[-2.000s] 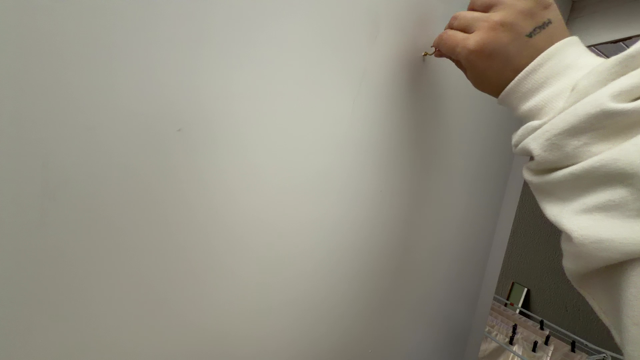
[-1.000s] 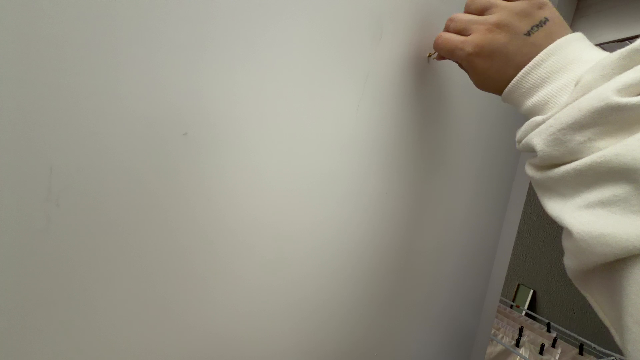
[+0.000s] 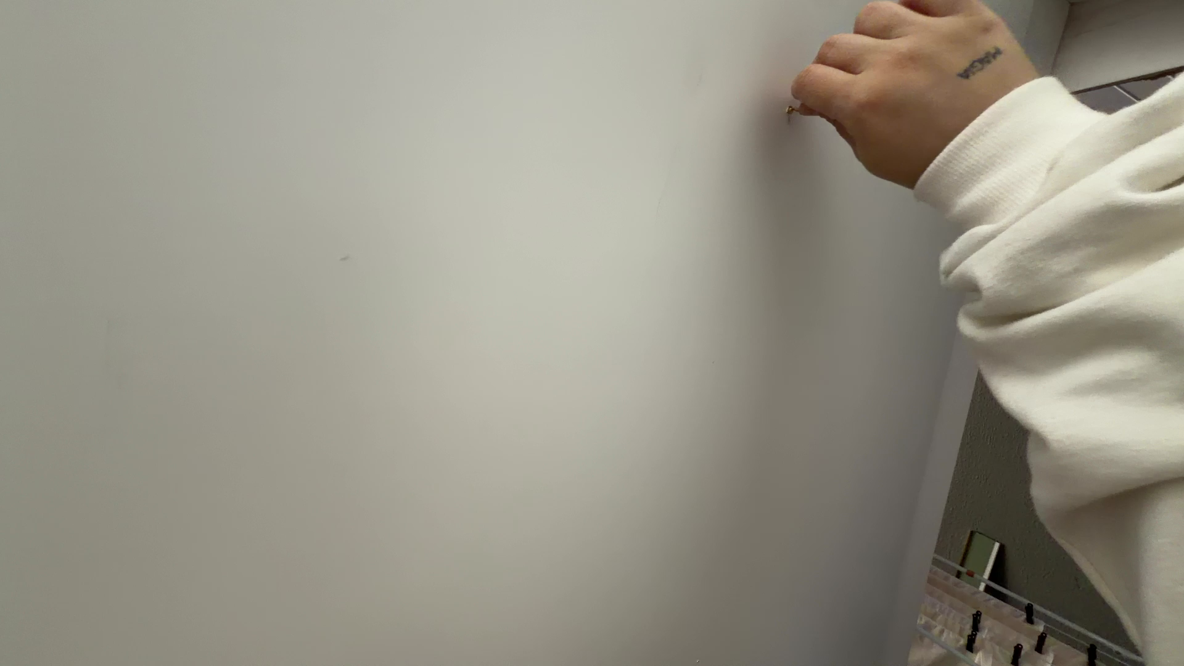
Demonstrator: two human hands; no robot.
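Note:
My right hand [image 3: 911,88], in a white sweatshirt sleeve, is raised at the upper right against a smooth white wall [image 3: 416,370]. Its fingers are curled and pinch a small gold-coloured metal hook or screw [image 3: 791,110], whose end shows just past the fingertips at the wall surface. The thumb is mostly hidden behind the hand. A soft shadow falls on the wall below the fingers. My left hand is out of view.
Past the wall's right edge there is a dark textured wall [image 3: 1004,462]. At the lower right, a rail [image 3: 1064,610] carries light fabric with several black clips [image 3: 1029,612]; a small framed mirror or picture [image 3: 980,558] stands behind it. A pale beam [image 3: 1119,42] crosses the top right.

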